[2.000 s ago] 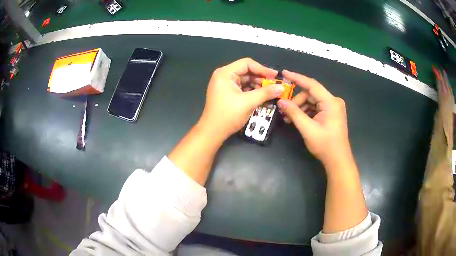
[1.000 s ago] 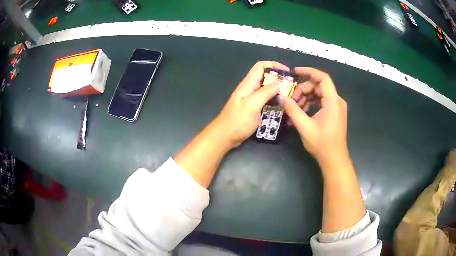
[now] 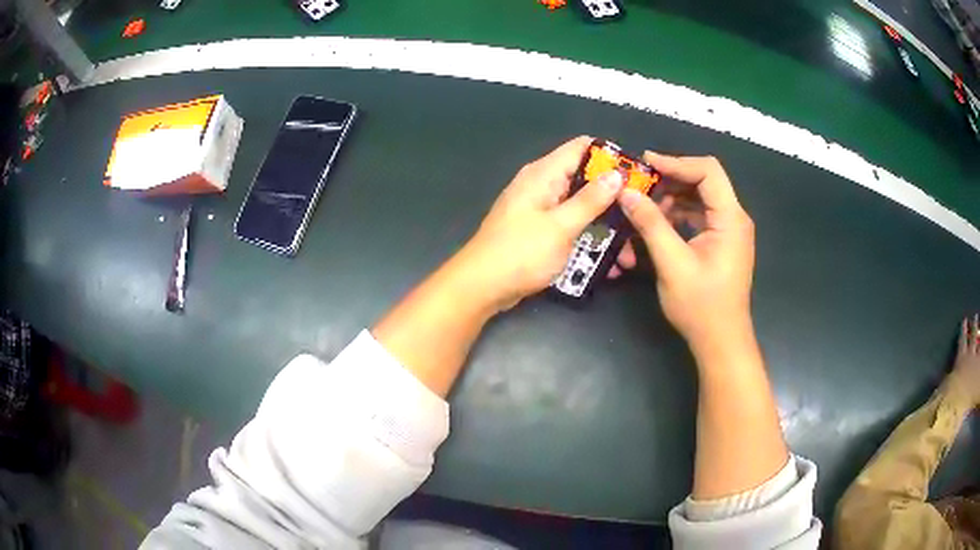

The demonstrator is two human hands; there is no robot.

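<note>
A black housing (image 3: 566,291) with a white inner panel (image 3: 586,258) is held tilted above the dark green bench. A bright orange part (image 3: 636,175) sits at its far end. My left hand (image 3: 534,223) grips the housing from the left, with the thumb on the orange part. My right hand (image 3: 699,249) holds it from the right, with the thumb at the orange part's near edge and the fingers partly behind the housing. The thumbs hide part of the orange part, and its exact seating cannot be told.
A white and orange carton (image 3: 172,147), a smartphone (image 3: 296,175) and a slim dark item (image 3: 179,261) lie at the left. Beyond the white edge strip (image 3: 516,67), units such as a black-and-white one (image 3: 319,9) lie on the green belt. Another person's sleeve (image 3: 897,473) is at the lower right.
The housing has tilted, its far end now turned to the right, with both thumbs still at the orange part. Belt units have shifted right. The other person's arm has moved down and now rests lower right.
</note>
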